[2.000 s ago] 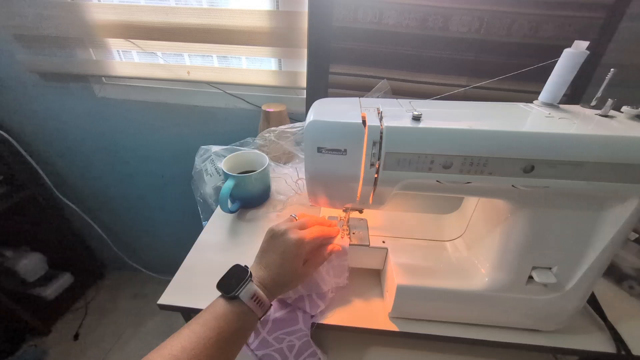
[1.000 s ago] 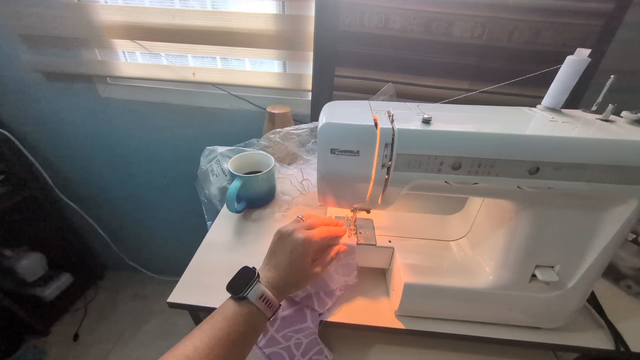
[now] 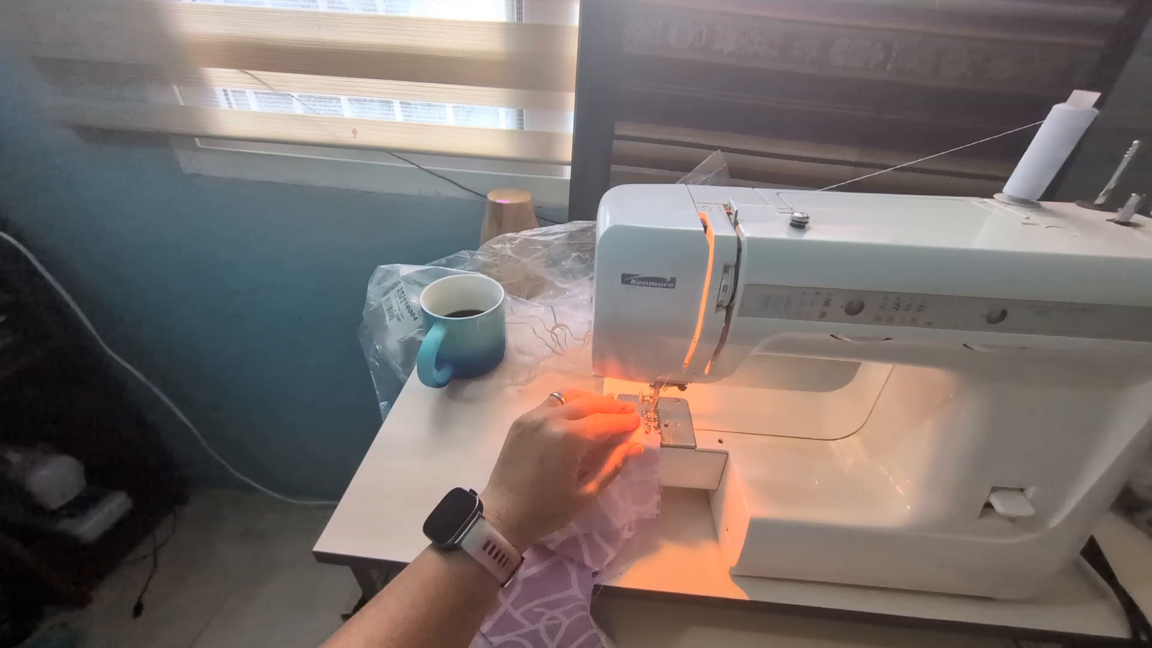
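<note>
My left hand (image 3: 562, 454), with a ring and a smartwatch (image 3: 453, 519), rests on a lilac fabric with white lines (image 3: 549, 589). Its fingertips lie just left of the presser foot (image 3: 650, 409), pressing on the cloth beside the metal needle plate (image 3: 679, 423). The fabric hangs over the table's front edge under my wrist. The white Kenmore sewing machine (image 3: 900, 270) stands with its lamp glowing orange. Thread runs from a white spool (image 3: 1051, 148) on its top. My right hand is out of view.
A blue mug with dark liquid (image 3: 463, 333) stands behind my left hand on the white table (image 3: 387, 486). Around it lie a clear plastic bag (image 3: 549, 252) and loose threads (image 3: 553, 333). A tapered wooden object (image 3: 508, 214) is behind, near the window blind (image 3: 387, 81).
My left hand stays beside the presser foot with its fingers on the cloth. The view has shifted slightly.
</note>
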